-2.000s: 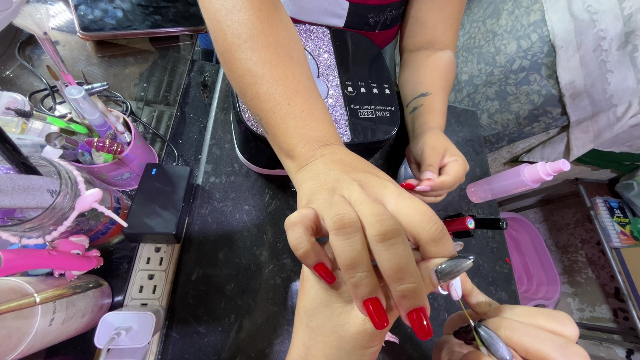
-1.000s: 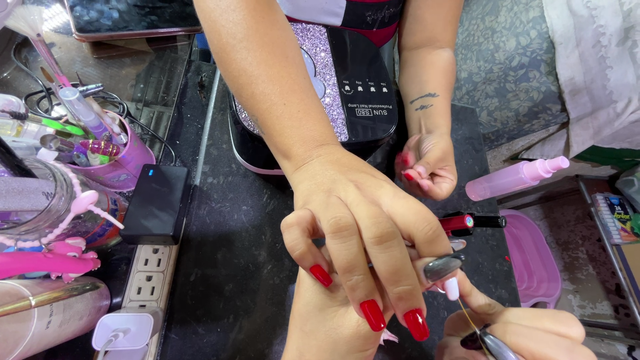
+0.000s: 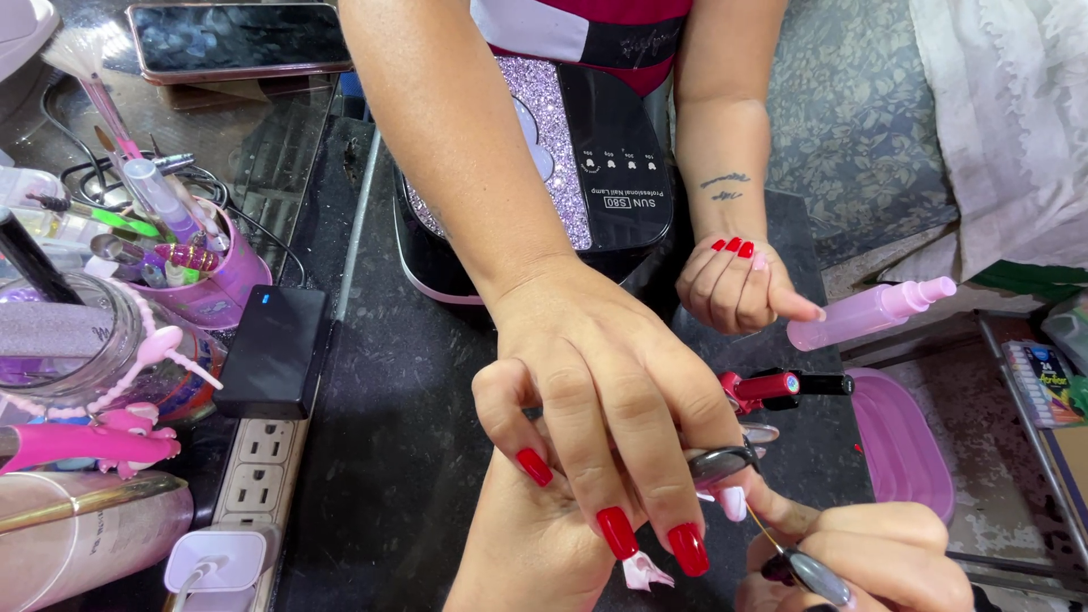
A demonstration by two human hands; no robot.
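Note:
My left hand [image 3: 531, 540] lies palm up under another person's hand [image 3: 595, 357], its dark grey nail [image 3: 718, 465] over one of that person's fingers. That finger ends in a white nail [image 3: 733, 502]; other nails on the hand are glossy red. My right hand [image 3: 875, 552] pinches a thin brush [image 3: 763, 522] at lower right, its fine tip beside the white nail. Whether the tip touches the nail cannot be told. Part of my left hand is hidden under the other person's hand. The person's second hand [image 3: 731, 285] is folded near a pink spray bottle [image 3: 858, 316].
A nail lamp [image 3: 625, 200] stands beyond the hands. Red and black polish bottles [image 3: 761, 387] lie at right, near a pink tray [image 3: 905, 450]. At left are a pink brush cup [image 3: 221, 285], a glass jar [image 3: 93, 340], a black box [image 3: 276, 353] and a power strip [image 3: 255, 476].
The other person's second hand has folded its fingers, with the thumb now pointing toward the pink bottle. My left hand keeps its hold, and my right hand still holds the brush near the white nail.

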